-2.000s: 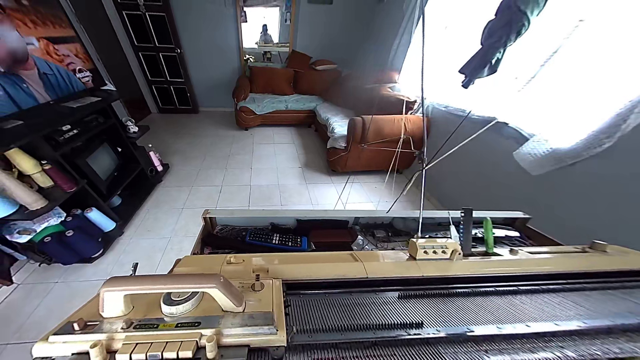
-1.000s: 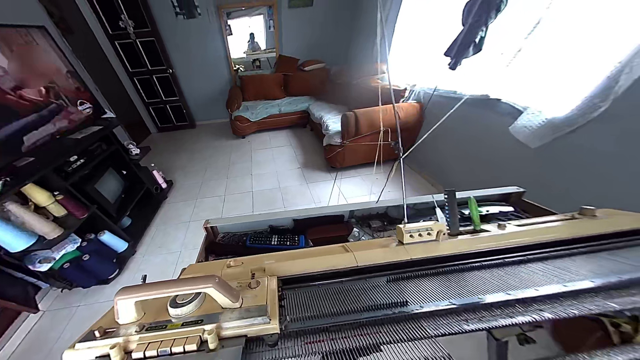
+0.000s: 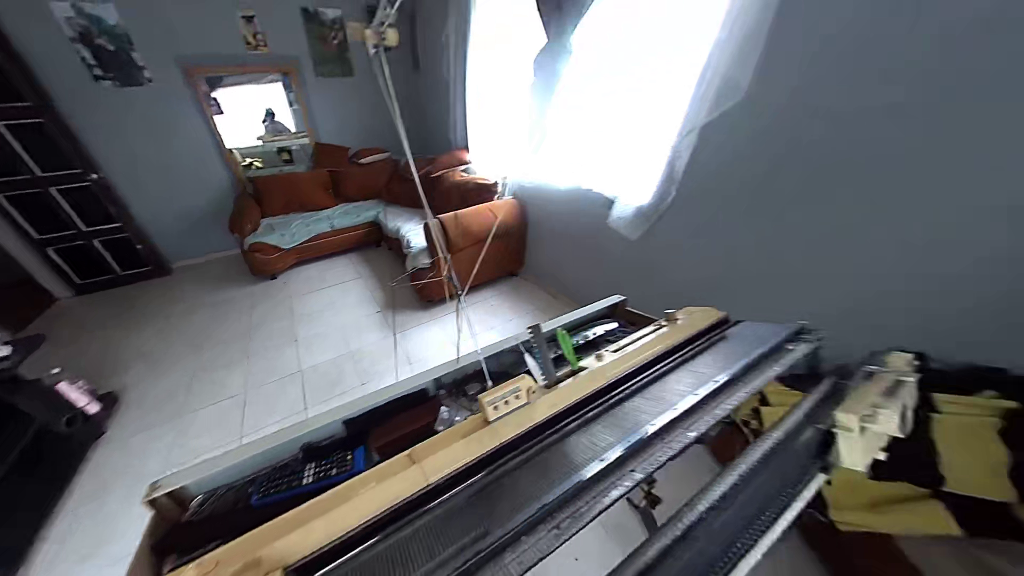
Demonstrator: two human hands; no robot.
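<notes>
Neither of my hands shows in the head view. The needle bed of a knitting machine (image 3: pixel 592 436) runs diagonally across the lower middle, with its beige back rail (image 3: pixel 432 464) behind it. A small beige block with holes (image 3: pixel 508 398) sits on the rail, and a thin yarn mast (image 3: pixel 408 152) rises above it. At the lower right is a second dark bed (image 3: pixel 744 480). A cream carriage-like part (image 3: pixel 876 408) lies beside it, near yellow and dark striped fabric (image 3: pixel 972 448).
Behind the rail, a long tray (image 3: pixel 384 390) holds a blue-framed calculator (image 3: pixel 308 474), a green tool (image 3: pixel 567 349) and other small items. An orange-brown sofa (image 3: pixel 480 240) stands across the tiled floor (image 3: pixel 320 328). A bright curtained window (image 3: pixel 608 96) is at upper right.
The view has swung to the right. The large beige carriage with its handle, seen at lower left before, is out of view, and the second bed and striped fabric now show.
</notes>
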